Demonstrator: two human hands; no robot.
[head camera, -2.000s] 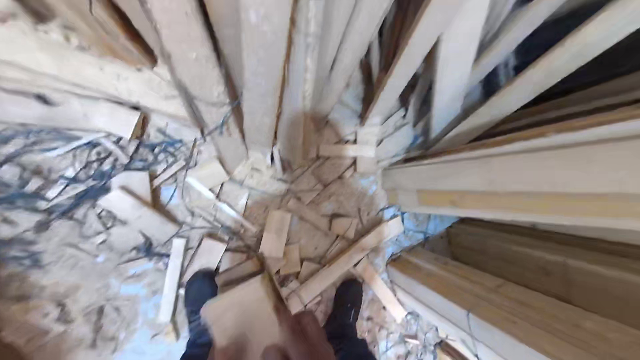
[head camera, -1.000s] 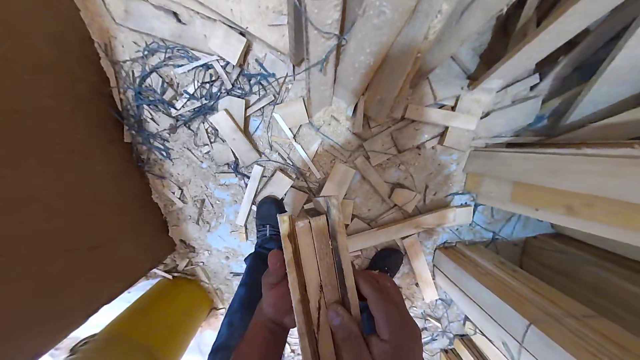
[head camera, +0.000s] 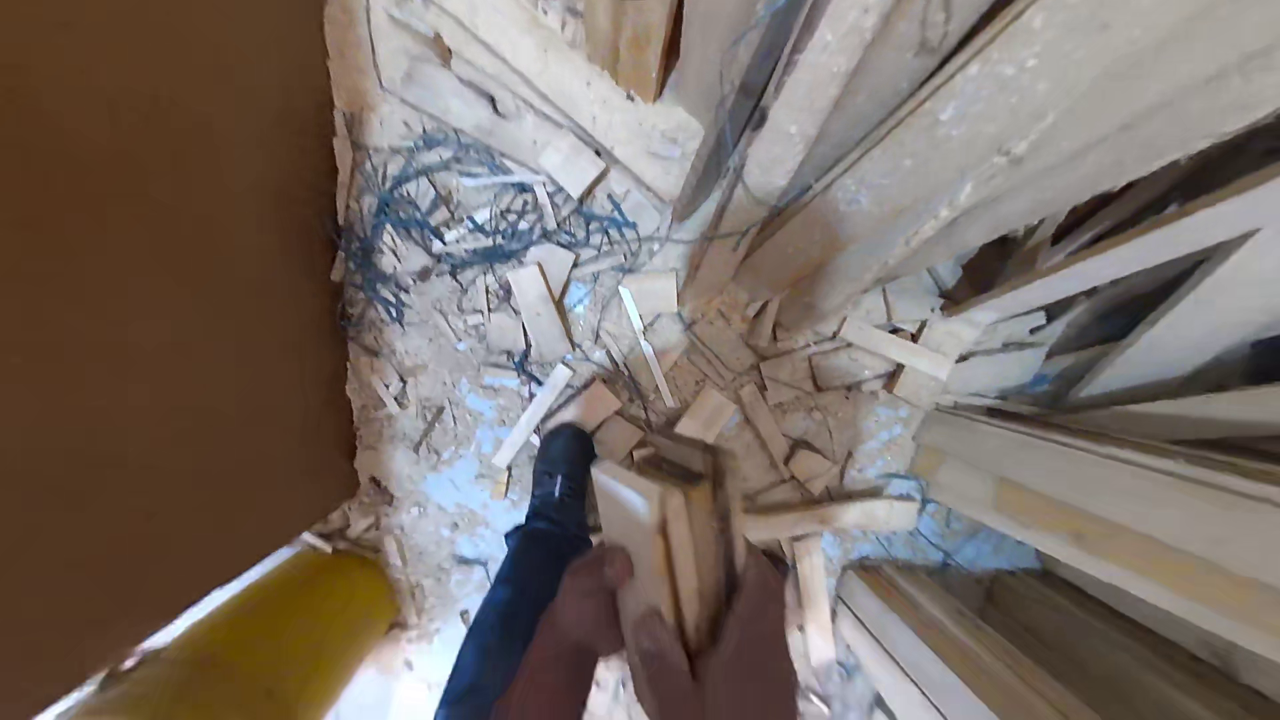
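A small stack of short wooden boards (head camera: 675, 540) is held between both hands at the lower middle of the view, in front of my body. My left hand (head camera: 590, 600) grips its left side, with the thumb against the pale outer board. Along the right and near side lies my right hand (head camera: 715, 640), its fingers blurred. The boards stand face to face, their far ends pointing at the floor. Just beyond them, wood offcuts (head camera: 707, 415) lie scattered over the floor.
Long planks (head camera: 840, 220) lean at the upper right, and stacked beams (head camera: 1100, 510) lie at the right. Tangled blue strapping (head camera: 440, 210) covers debris at the upper left. A brown panel (head camera: 170, 270) fills the left side, above a yellow cylindrical object (head camera: 270, 640). My boot (head camera: 562, 465) stands among offcuts.
Both hands still hold the stack, which has tilted so that the pale face of its left board shows more. Two seconds ago a broad board face showed at the hands.
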